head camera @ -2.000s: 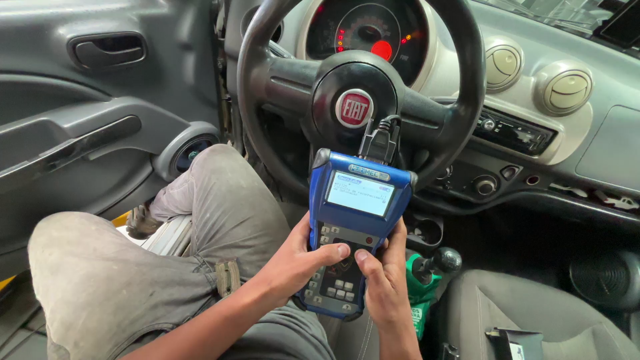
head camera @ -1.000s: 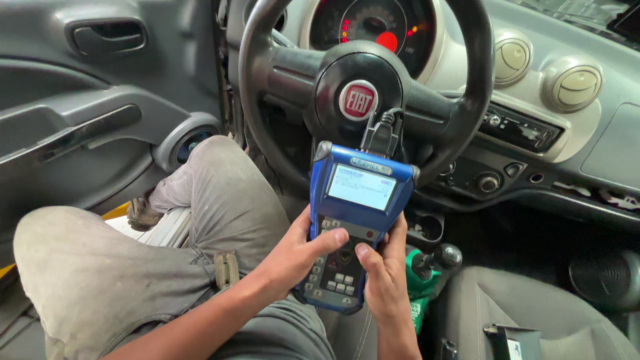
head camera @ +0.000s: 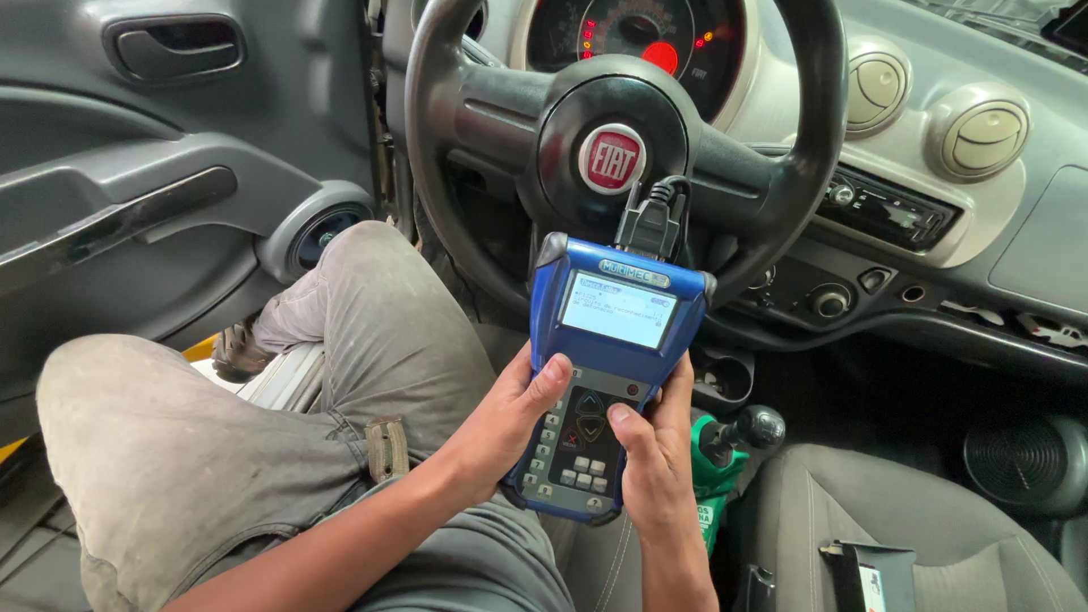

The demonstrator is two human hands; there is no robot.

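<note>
A blue handheld diagnostic scanner [head camera: 612,344] is held between both hands in front of the steering wheel [head camera: 501,98]. Its screen is lit and bears writing. My left hand [head camera: 510,421] grips the scanner's left side, with the thumb over the upper left of the keypad. Around the right side is my right hand [head camera: 659,446], its thumb by the arrow keys. The fingers behind the scanner are hidden. A black cable connector [head camera: 650,223] is plugged into the scanner's top edge, below the wheel's hub.
Warning lights glow red and amber on the instrument cluster [head camera: 637,38]. The door panel [head camera: 170,178] stands open at left. Right of my hands are a gear knob [head camera: 759,427], a green bottle [head camera: 714,484] and the passenger seat [head camera: 918,518], on which a dark case [head camera: 884,569] lies.
My right thumb has moved a little off the middle of the keypad towards its right side. Both hands keep hold of the scanner.
</note>
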